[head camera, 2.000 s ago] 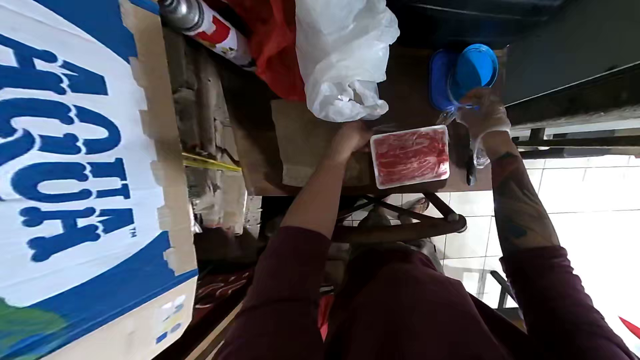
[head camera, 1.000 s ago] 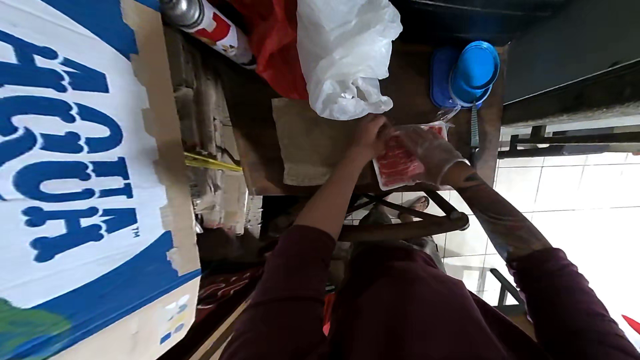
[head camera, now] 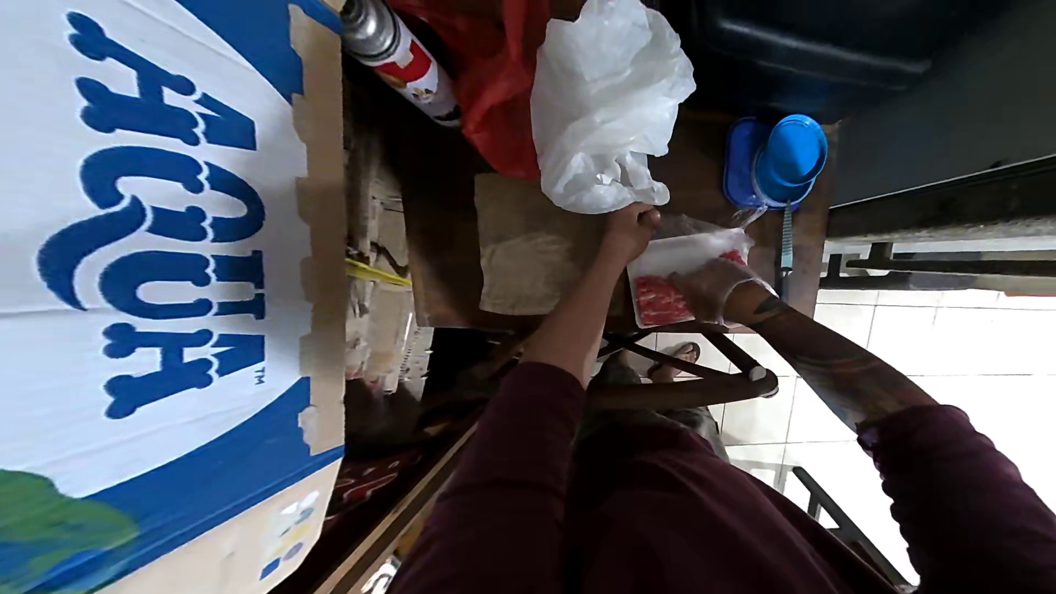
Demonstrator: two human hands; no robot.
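Note:
A white tray (head camera: 691, 246) of thin red meat slices (head camera: 660, 302) lies at the table's front edge. My right hand (head camera: 708, 289), in a clear plastic glove, reaches over the tray and touches the meat; its fingertips are partly hidden. White tray bottom shows above the meat. My left hand (head camera: 634, 231) is curled at the tray's upper left corner, just below a white plastic bag (head camera: 606, 107); whether it grips anything is unclear. Clear film shows along the tray's top edge. To the left lies a brown sheet (head camera: 528, 247).
A blue cup (head camera: 796, 150) and a blue container (head camera: 740, 157) stand at the back right, above a knife (head camera: 786, 247). A spray can (head camera: 404, 66) and red plastic bag (head camera: 503, 91) are at the back left. A large cardboard box (head camera: 322, 247) fills the left side.
My gloved right hand has moved from beside the blue cup onto the meat. White tray bottom now shows where meat lay earlier. My left hand has stayed near the tray's upper left corner.

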